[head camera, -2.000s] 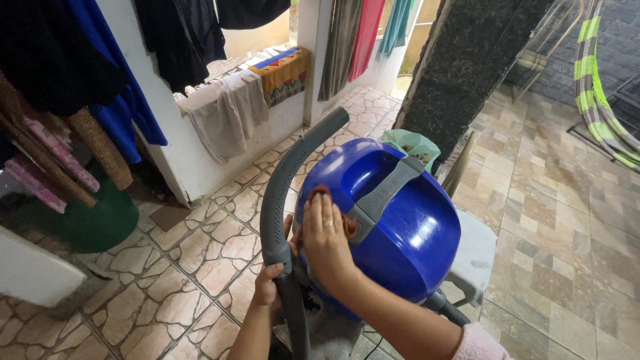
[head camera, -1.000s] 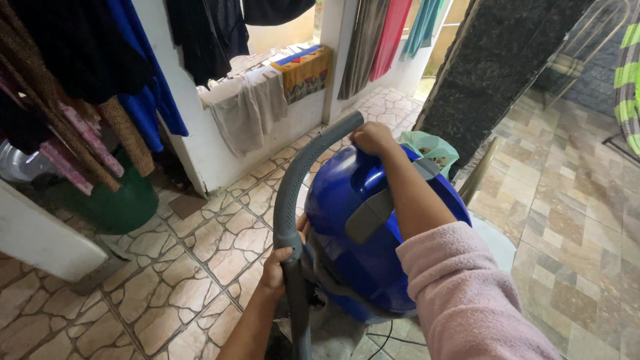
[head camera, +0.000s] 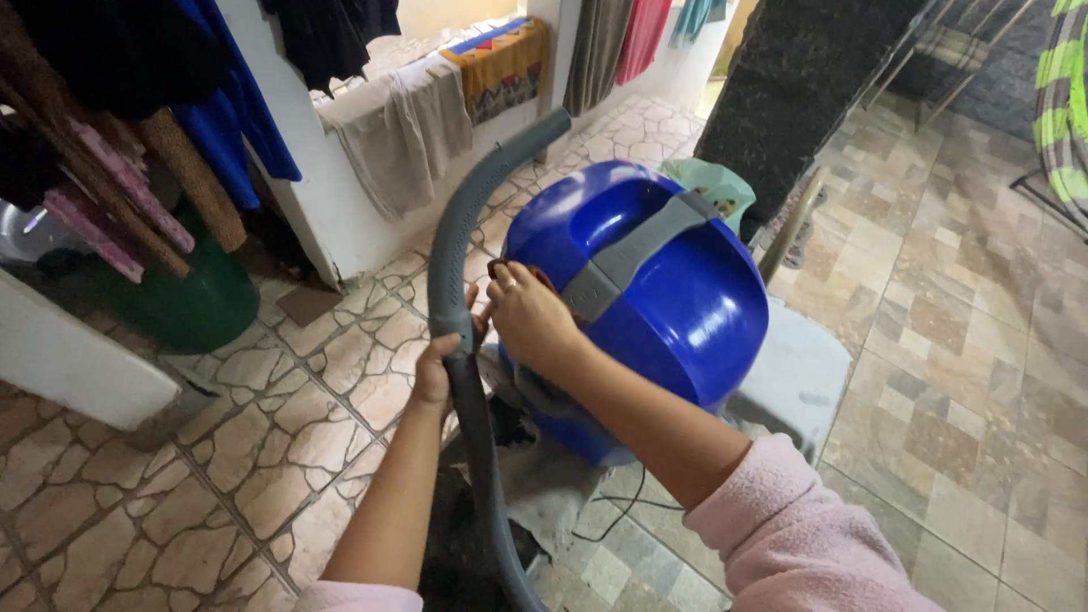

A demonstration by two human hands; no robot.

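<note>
A blue canister vacuum cleaner with a grey carrying handle rests tilted on a light grey seat or stool. Beside it rises a grey curved vacuum hose wand, held at its lower joint by my left hand. My right hand presses a reddish-brown cloth or pad to the near left side of the blue body, close to the handle's end. Its palm side is hidden. Part of the left hand's fingers is hidden behind the wand.
Clothes hang at the upper left above a green tub. Towels lie over a low wall. A dark stone pillar stands behind the vacuum, near a pale green plastic bag. A black cord lies on the floor.
My right hand has come back from the far top of the blue body to its near left side, about where it was two seconds ago. My left hand still holds the wand.
</note>
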